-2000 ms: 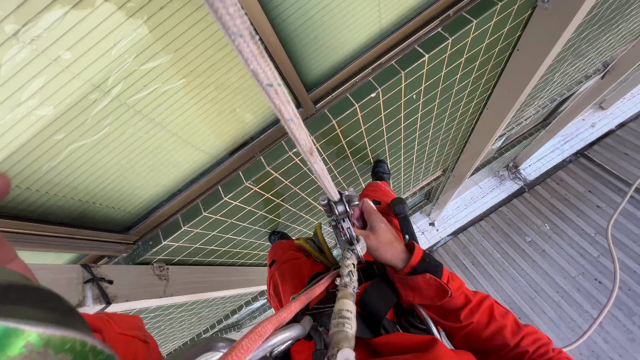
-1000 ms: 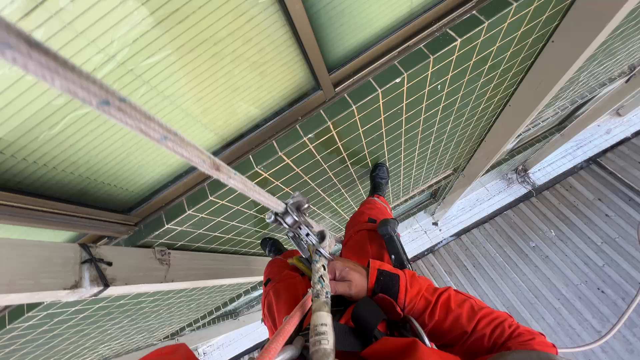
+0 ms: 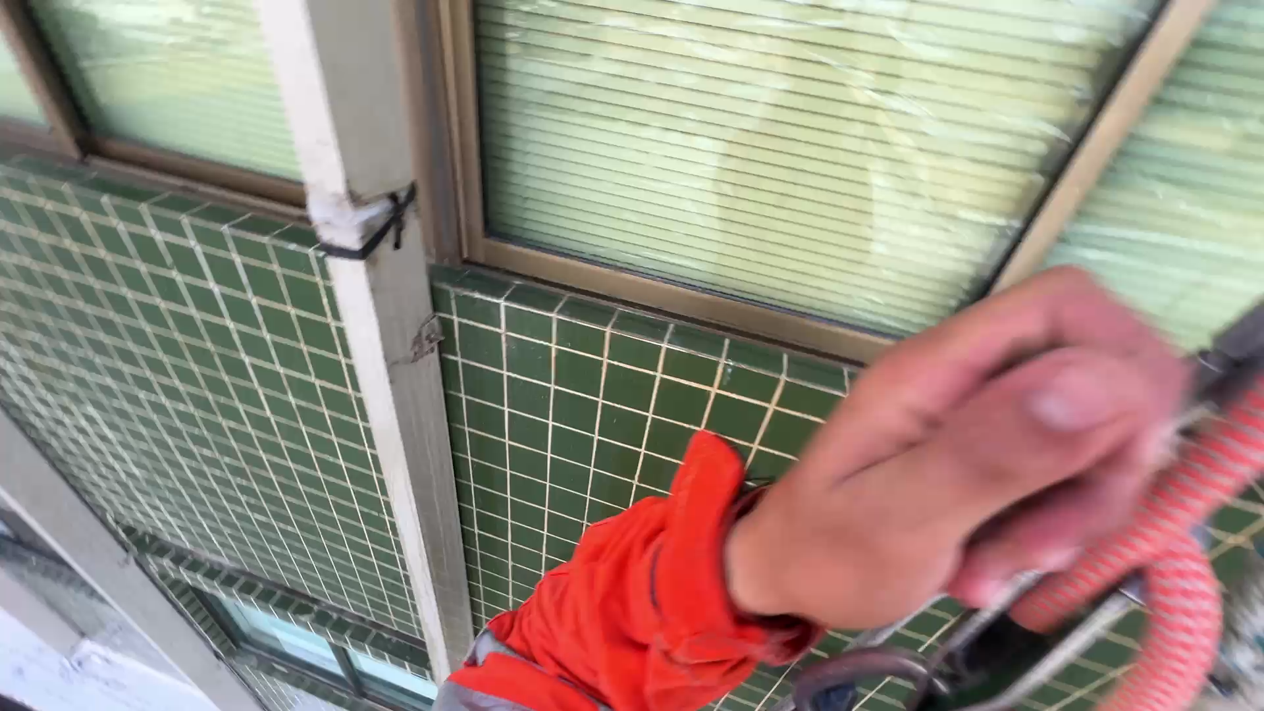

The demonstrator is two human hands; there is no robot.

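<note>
My left hand point(image 3: 948, 464), in a red sleeve point(image 3: 632, 592), reaches across the right side of the head view with its fingers curled and the thumb uppermost. Blur and the fingers hide whether anything is inside it. Beside and partly behind it runs a red and white rope point(image 3: 1175, 602), which bends in a loop at the lower right. Dark metal hardware point(image 3: 1234, 351) shows by the fingertips at the right edge. Below the hand are a metal ring point(image 3: 859, 667) and other metal gear, partly cut off by the frame. My right hand is out of view.
A green tiled wall point(image 3: 563, 444) lies under brown-framed windows point(image 3: 750, 168). A pale vertical post point(image 3: 395, 395) stands before it, with a black tie point(image 3: 370, 237) around it. Another pale beam point(image 3: 109, 543) crosses the lower left.
The view has swung toward the windows and post. My right hand, earlier at the metal rope device, has left view; my left hand now shows large beside the red and white rope.
</note>
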